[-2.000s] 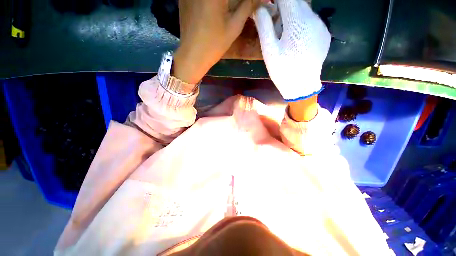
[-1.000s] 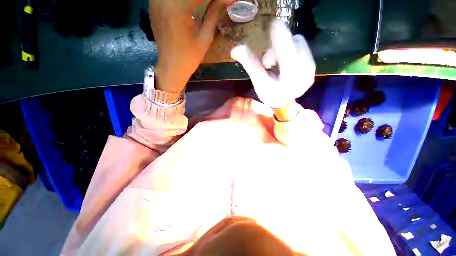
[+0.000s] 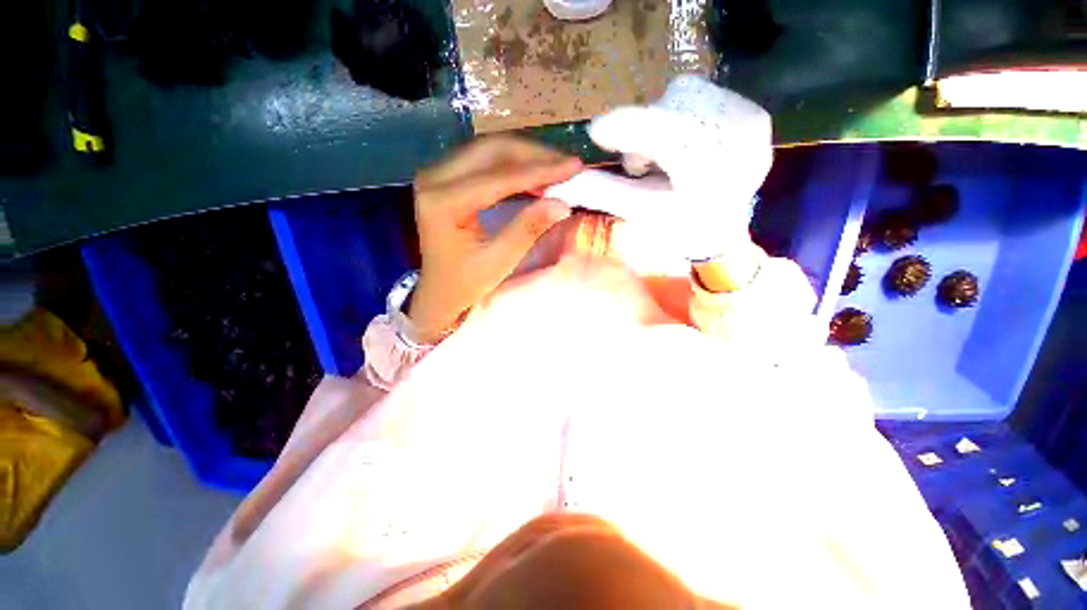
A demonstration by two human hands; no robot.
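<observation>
My left hand, bare with a watch, is in front of the bench edge. Its thumb and forefinger close around a fingertip of the white knit glove. My right hand wears that glove, with its fingers bent; glare hides whether it holds anything. The cardboard mat, brown and stained with clear tape at its sides, lies on the bench beyond my hands. A small white dish on it is cut off by the top edge. No black part shows in my hands.
Dark parts lie left of the mat on the green bench. A black and yellow tool lies farther left. A deep blue bin of black parts, a lighter bin with spiky pieces, blue crates and a yellow-clothed person also show.
My left hand has left the dish and come down toward my body, meeting the gloved right hand. The mat and dish sit higher in the picture, and the bins have shifted right.
</observation>
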